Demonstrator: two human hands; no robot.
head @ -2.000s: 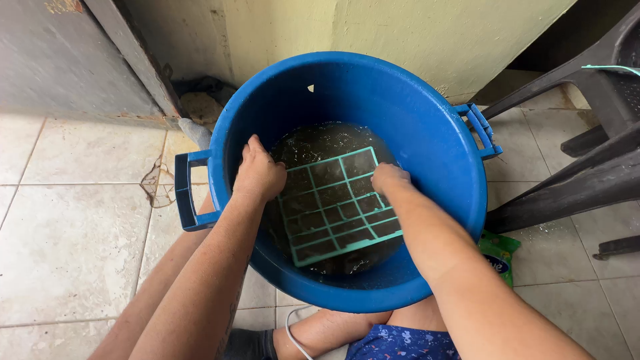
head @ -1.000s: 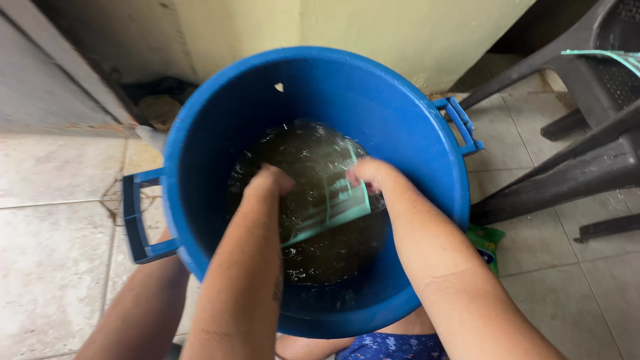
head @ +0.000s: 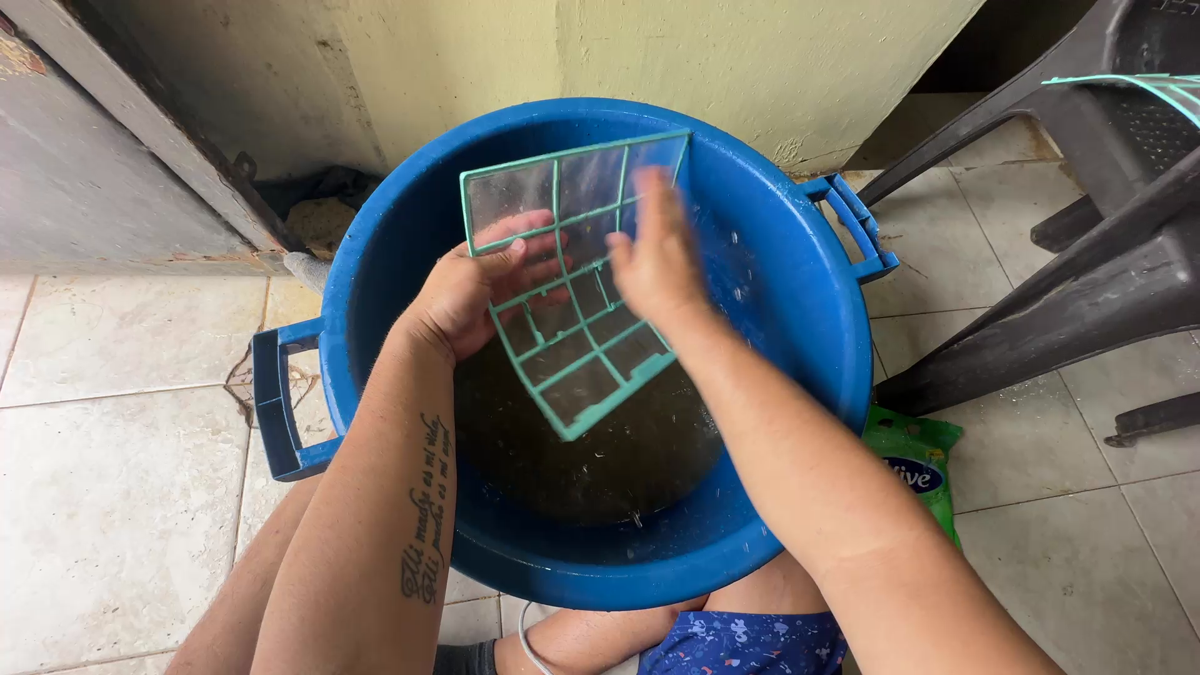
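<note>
A teal plastic-framed mesh filter screen [head: 589, 217] is raised, tilted, above murky water [head: 581, 469] in a large blue plastic tub [head: 825, 375]. My left hand [head: 483, 286] grips its left edge, thumb in front and fingers seen through the mesh behind. My right hand [head: 661, 253], blurred by motion, is at the front of the screen's right side, its fingers spread; it does not plainly grip the frame. Droplets fly on the right side inside the tub.
A dark plastic chair [head: 1041, 309] stands at the right, with another teal frame [head: 1144, 84] on its seat. A green bag [head: 923, 450] lies by the tub on the tiled floor [head: 122, 478]. A yellowish wall [head: 600, 47] rises behind, and a grey metal door [head: 103, 159] is at the left.
The mesh screen, lying in the water two seconds ago with both hands at its edges, is up out of it. My left hand holds it tilted; my right hand has risen along its right side.
</note>
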